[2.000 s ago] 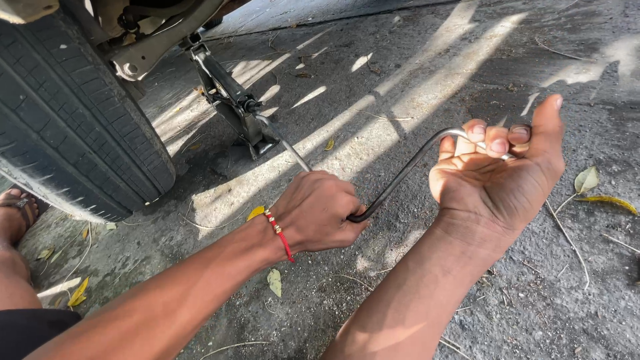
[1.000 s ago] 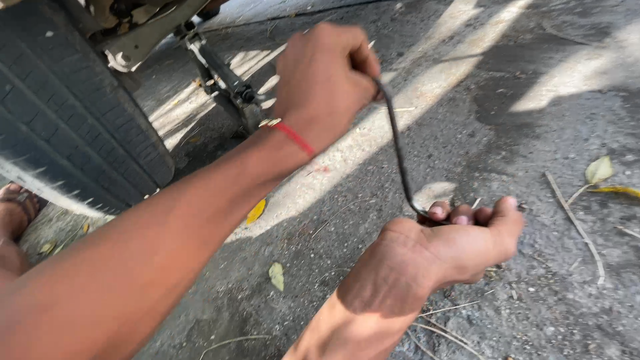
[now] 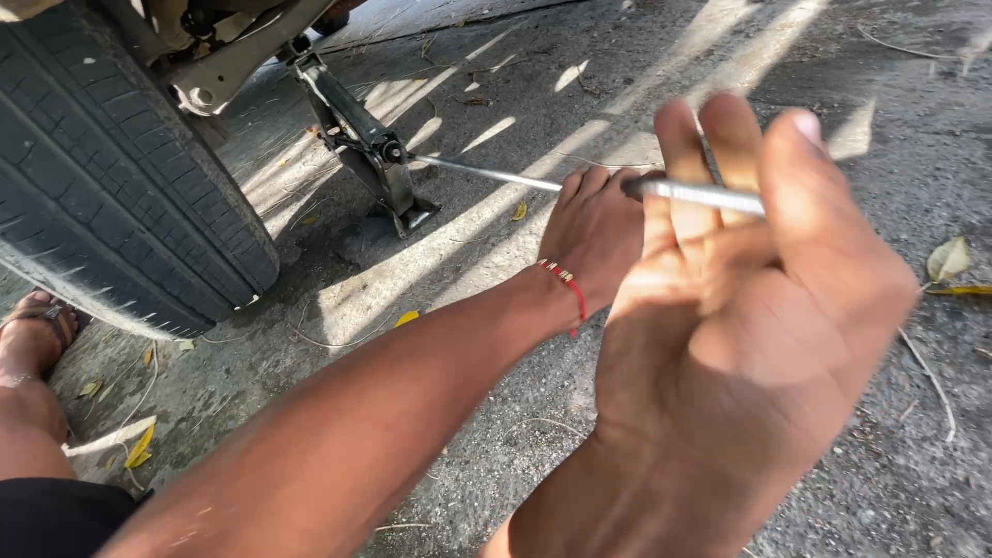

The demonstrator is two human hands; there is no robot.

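A black scissor jack (image 3: 360, 143) stands tilted on the concrete under the vehicle, its top by a metal suspension arm. A metal crank handle (image 3: 488, 173) runs from the jack's screw end toward my hands. My left hand (image 3: 593, 225), with a red beaded bracelet at the wrist, is closed around the crank's middle. Nearer the camera, my right hand (image 3: 744, 271) is palm up, the crank's end part lying across its fingers and meeting the thumb. The right hand hides part of the left hand and of the crank's bend.
A vehicle tire (image 3: 116, 178) fills the upper left, beside a suspension arm (image 3: 232, 66). My sandaled foot (image 3: 39, 333) is at the left edge. Dry leaves (image 3: 947, 259) and twigs lie on the rough concrete (image 3: 480, 457).
The crank has turned about the jack's screw. Since one second ago my left hand has come down and right, and my right hand has risen, now overlapping the left in view.
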